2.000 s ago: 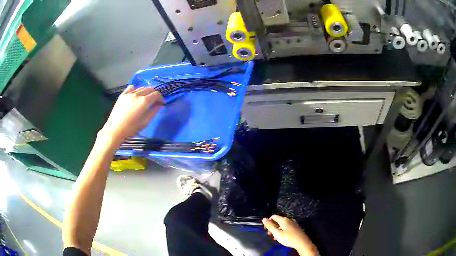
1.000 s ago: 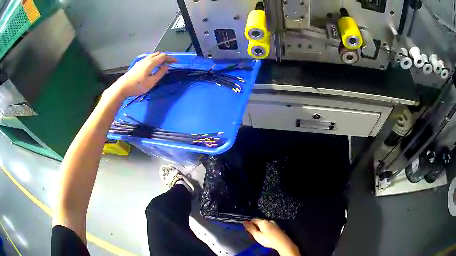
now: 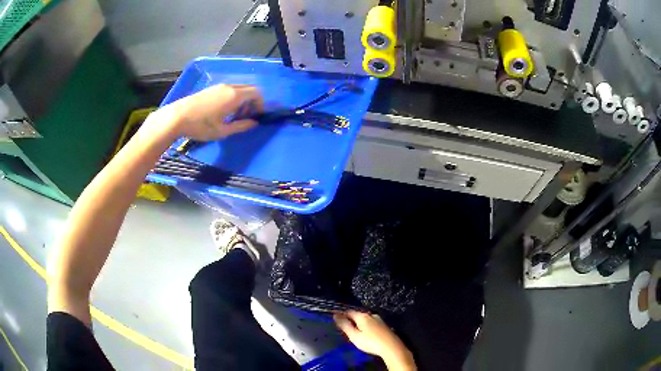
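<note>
A blue tray [image 3: 254,156] stands before the machine bench. My left hand [image 3: 225,112] is over its upper left part, fingers curled round loose black cables [image 3: 319,119]; their coppery ends point right. The gripped part is hidden by the fingers. A straighter bundle of black cables [image 3: 232,179] lies along the tray's near side, with coppery ends at the right. My right hand [image 3: 366,333] is low in the picture, fingers at the near edge of a black plastic bag [image 3: 290,261]. Whether it grips the edge is unclear.
The machine panel [image 3: 348,22] with yellow rollers [image 3: 380,29] is behind the tray. The bench drawer [image 3: 442,167] is shut. A green cabinet [image 3: 61,101] stands left, a yellow crate [image 3: 154,190] below the tray, and cable reels [image 3: 641,297] at right.
My left hand was spread over the upper cables a second ago; its fingers are now curled round them, bunched closer together. My right hand stays at the bag's edge. The camera view has shifted.
</note>
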